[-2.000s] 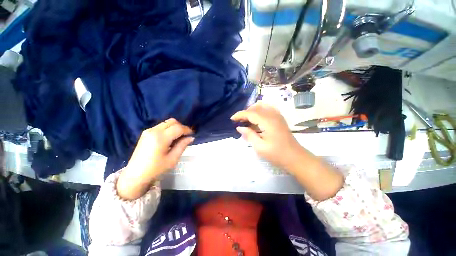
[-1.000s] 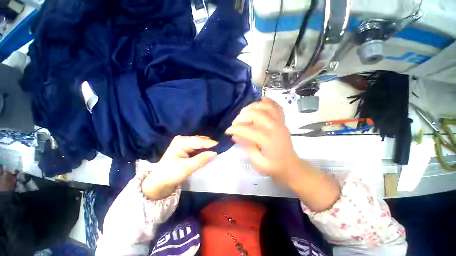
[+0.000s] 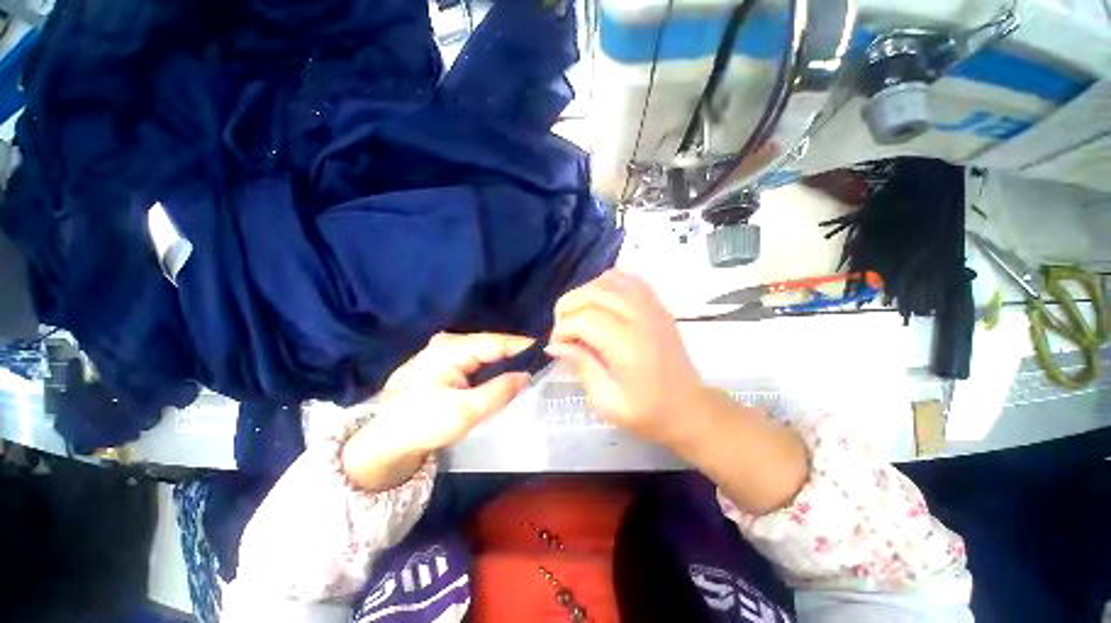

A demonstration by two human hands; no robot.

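A large heap of thin navy cloth [image 3: 402,243] lies on the white table left of the sewing machine, with a small white label [image 3: 169,243] on it. My left hand [image 3: 457,387] pinches the near edge of the cloth between thumb and fingers. My right hand [image 3: 621,353] is bent close beside it, its fingertips at the same small folded navy edge. The fingers hide most of this edge. The machine's needle area [image 3: 658,189] is beyond my right hand, apart from it.
The white machine head [image 3: 950,104] with a blue stripe stands at the upper right. Orange-and-blue snips [image 3: 816,290], a black fringed bundle [image 3: 920,243] and yellow-green scissors [image 3: 1070,326] lie to the right. A tan piece [image 3: 928,427] lies at the front edge.
My hands have come together at the cloth's near edge; they were apart two seconds ago. The right fingers have closed in toward the left ones. The whole view has shifted slightly.
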